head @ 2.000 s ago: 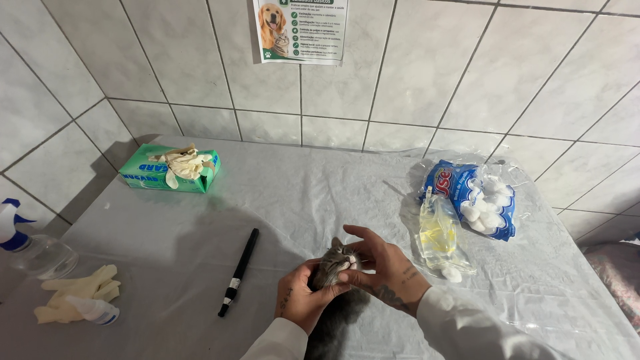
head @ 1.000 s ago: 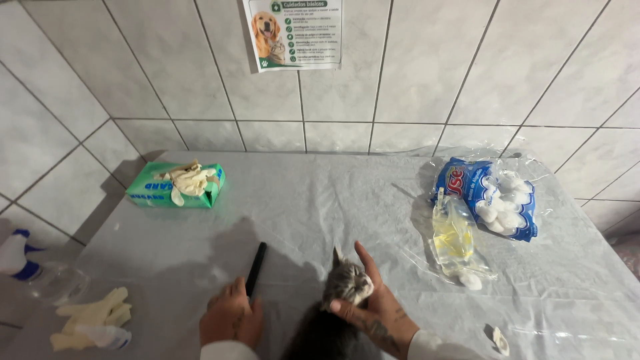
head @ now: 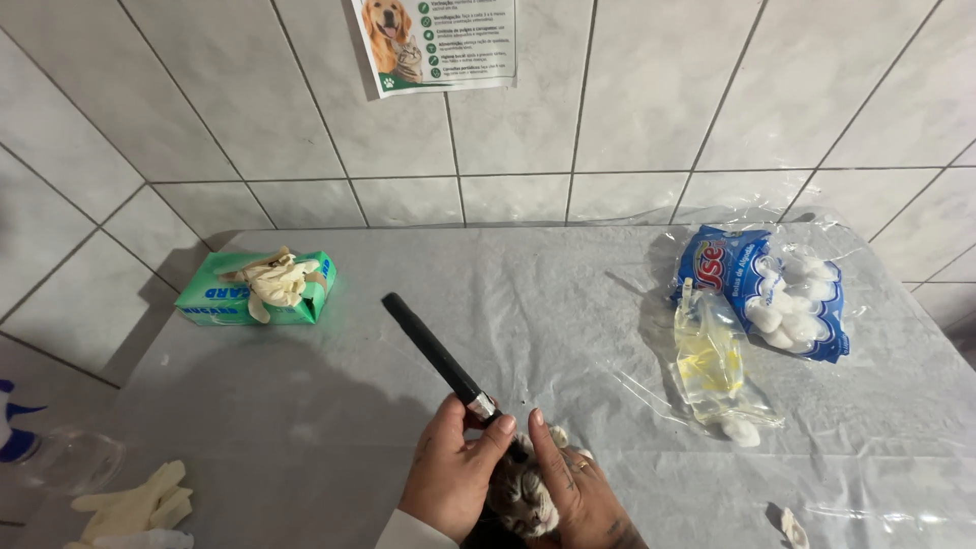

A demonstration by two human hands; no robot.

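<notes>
My left hand (head: 454,473) grips a black stick-like tool (head: 433,349) with a silver band, probably an otoscope or penlight. Its lower end meets the kitten's ear region, partly hidden by my fingers. A grey tabby kitten (head: 524,488) lies at the bottom centre, its head tilted and its eyes seemingly closed. Around the right side of its head is my right hand (head: 576,480), thumb near the ear and a ring on one finger. Most of the kitten's body is out of view or covered.
A green glove box (head: 255,305) topped by a crumpled latex glove (head: 278,280) stands back left. Near left are a spray bottle (head: 65,457) and latex gloves (head: 145,503). Cotton balls in a blue bag (head: 762,293) and a pouch of yellowish liquid (head: 709,362) lie right. A used cotton piece (head: 793,528) lies front right.
My left hand has left the kitten's head, taken the black tool from the table, and brought it to the ear. The small cotton piece at front right first shows one second ago.
</notes>
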